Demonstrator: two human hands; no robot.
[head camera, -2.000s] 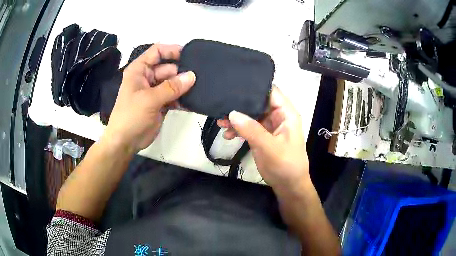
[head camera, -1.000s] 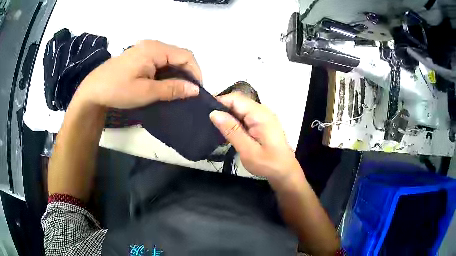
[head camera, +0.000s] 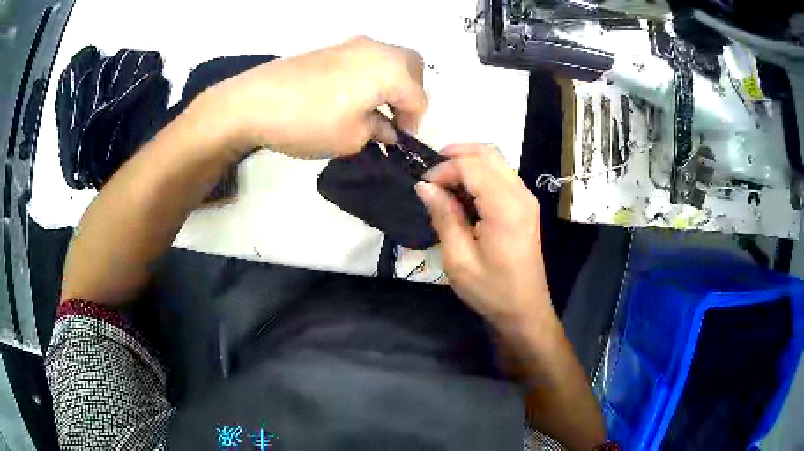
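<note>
A black fabric piece (head camera: 379, 194), cupped with a rounded lower edge, is held above the white table between both hands. My left hand (head camera: 353, 97) reaches over from the left and pinches its upper edge, with the fingertips partly hidden. My right hand (head camera: 485, 220) grips its right edge between thumb and fingers. Small pale marks show at the edge between the hands. A narrow black strip (head camera: 386, 255) hangs or lies below the piece at the table's front edge.
A stack of black pieces with white edge lines (head camera: 110, 114) lies at the left. Another black panel (head camera: 220, 70) is partly behind my left forearm. The machine arm (head camera: 547, 48) and a board with thin metal parts (head camera: 608, 132) are at the right. A blue crate (head camera: 652, 352) is lower right.
The flat panel was turned and folded into a cupped shape, and my left hand moved right over its upper edge. The view shifted, so the machine sits higher in the picture.
</note>
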